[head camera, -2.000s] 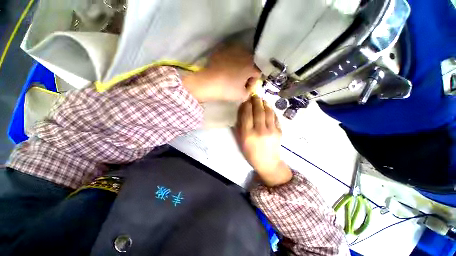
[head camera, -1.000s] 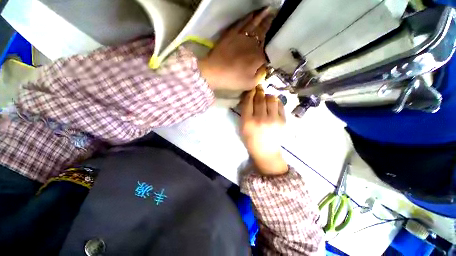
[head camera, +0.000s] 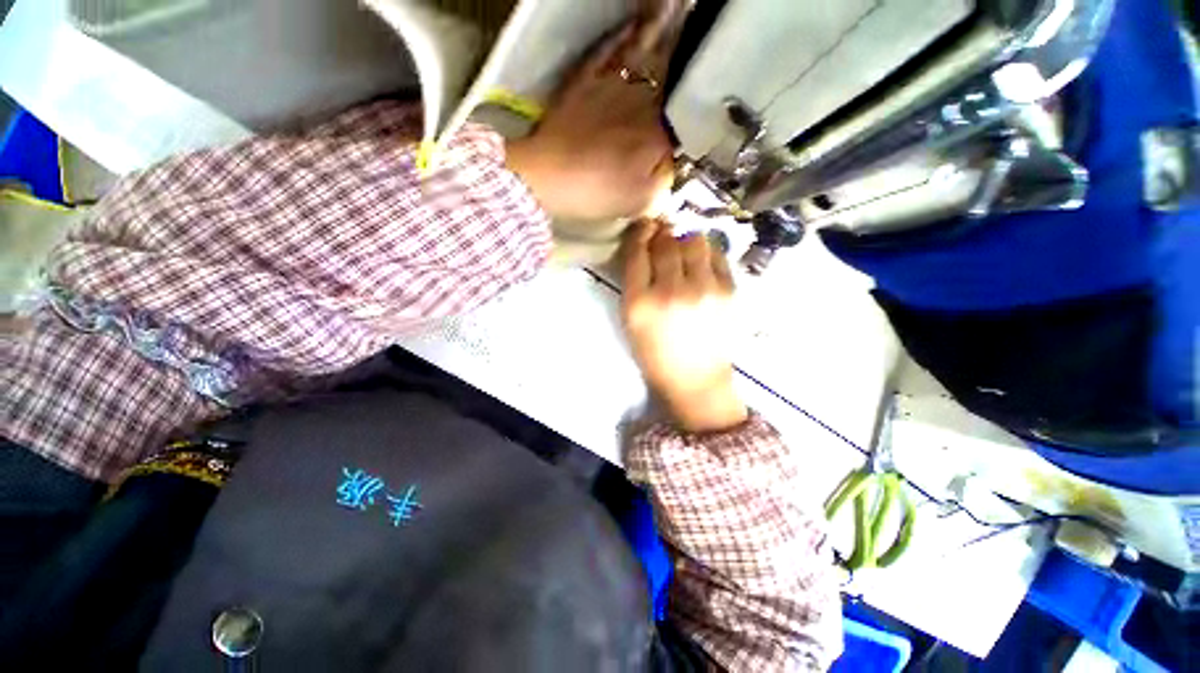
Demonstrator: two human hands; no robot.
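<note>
A beige bag panel (head camera: 329, 53) with yellow binding tape (head camera: 509, 101) on its edge stands folded up at the upper left, partly behind my left sleeve. My left hand (head camera: 599, 145) lies over the panel's edge, just left of the presser foot (head camera: 711, 204). My right hand (head camera: 680, 316) has its fingertips at the panel's edge just below the presser foot, close to my left hand. The piece between the fingertips is mostly hidden and washed out by glare. The sewing machine (head camera: 816, 79) head reaches in from the upper right.
Scissors (head camera: 870, 518) with yellow-green handles lie on the white sewing table (head camera: 816, 342), right of my right forearm. A blue cloth (head camera: 1132, 263) covers the machine's right side. A blue crate (head camera: 33, 155) with panels shows at the left edge. Dark cables lie at the lower right.
The panel has folded up more steeply beside my left forearm than two seconds ago. My left hand's fingers have spread out flatter. My right hand stays by the presser foot. The view has shifted.
</note>
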